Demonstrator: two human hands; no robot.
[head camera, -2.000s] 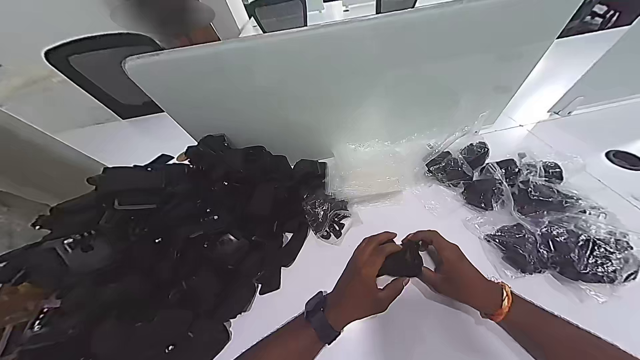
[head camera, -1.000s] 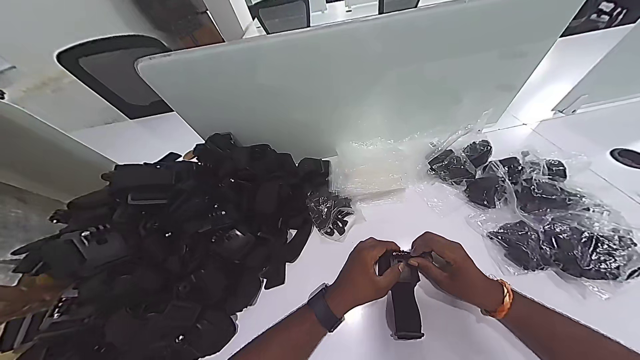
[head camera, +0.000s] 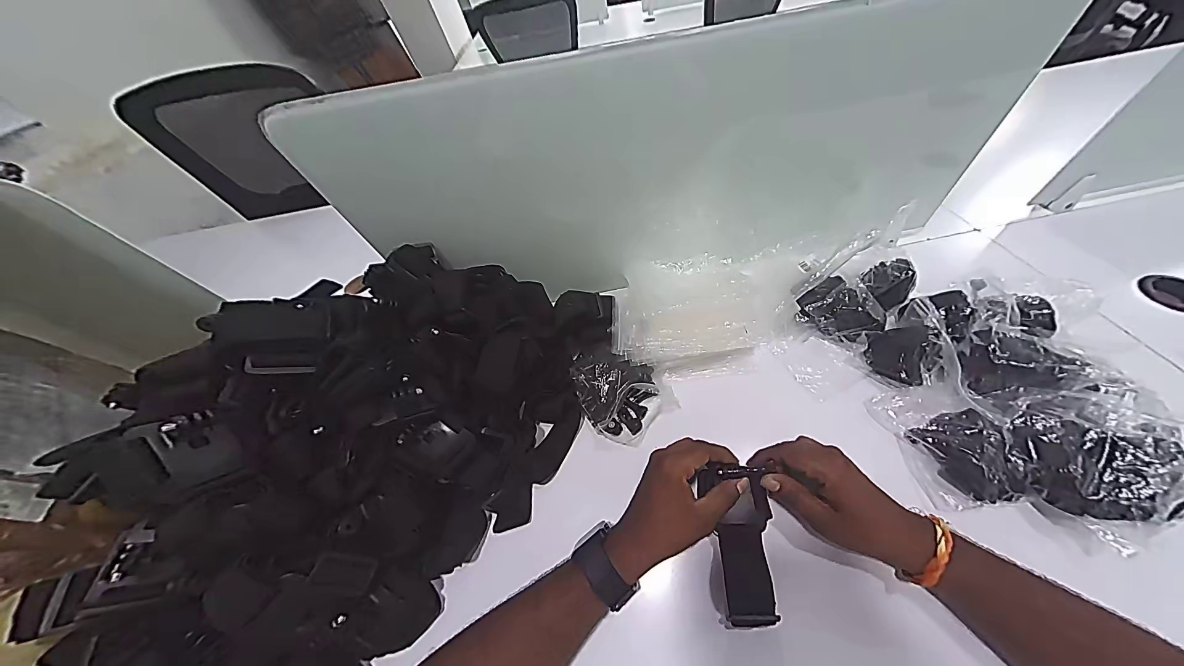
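Over the white table, my left hand (head camera: 680, 499) and my right hand (head camera: 832, 495) hold a black strap with a plastic mount piece (head camera: 747, 546) between them. My left fingers and thumb grip the mount's left side, and my right fingers pinch its upper right edge. The wide black strap hangs down toward me from the mount, with a hard end piece at its bottom. The fingertips hide part of the mount. To the left lies a large heap of similar black straps and mounts (head camera: 370, 444).
A small clear bag of black parts (head camera: 618, 393) lies beside the heap. Behind it is a stack of clear plastic bags (head camera: 694, 314). Several bagged black items (head camera: 1027, 407) lie at right. A frosted partition (head camera: 601, 157) stands behind. At the far left edge, another person's hand (head camera: 46, 550) touches the heap.
Two seconds ago the black item was bunched up between my hands; now its strap hangs down unfolded. The other person's hand has stayed near the left edge since one second ago.
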